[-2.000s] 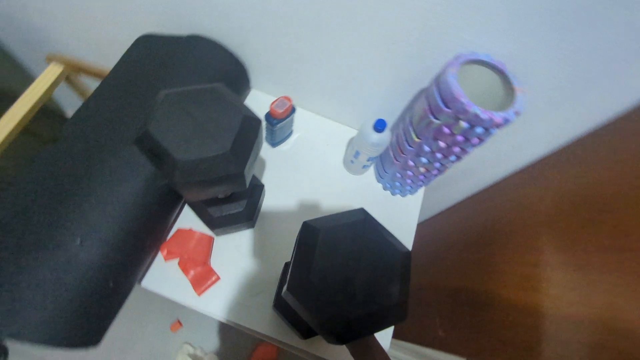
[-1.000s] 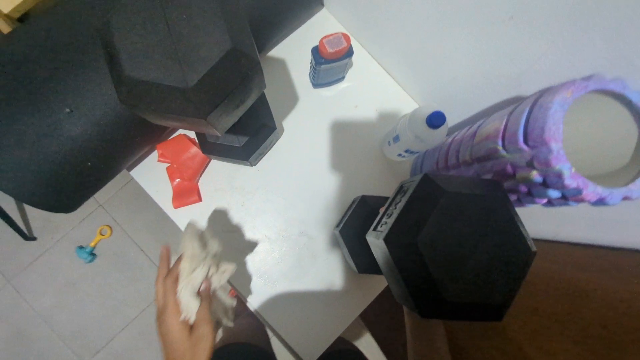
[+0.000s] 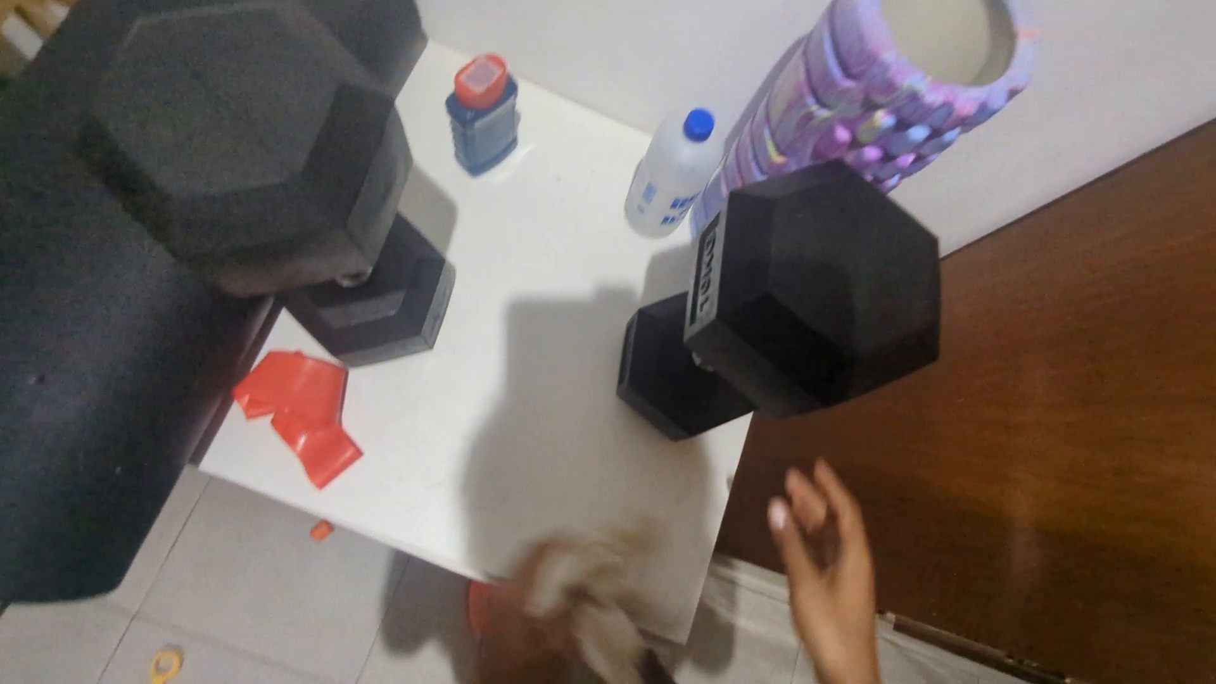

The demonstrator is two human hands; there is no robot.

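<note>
Blurred at the bottom centre, my left hand (image 3: 546,608) holds a crumpled beige cloth (image 3: 594,594) over the near edge of the white table (image 3: 560,380). My right hand (image 3: 826,570) is empty with its fingers apart, to the right of the table and below a black hex dumbbell (image 3: 836,294) that stands on end. Another black hex dumbbell (image 3: 247,142) stands on end at the table's left. A red elastic band (image 3: 304,408) lies in folds by the near left corner.
A dark liquid bottle with a red cap (image 3: 483,119), a white bottle with a blue cap (image 3: 670,176) and a purple foam roller (image 3: 855,95) stand at the back. A black padded bench (image 3: 85,380) is on the left, a brown wooden panel (image 3: 1026,427) on the right.
The hand with the cloth has moved right along the table's near edge. My right hand has come into view below the right dumbbell. The view has shifted.
</note>
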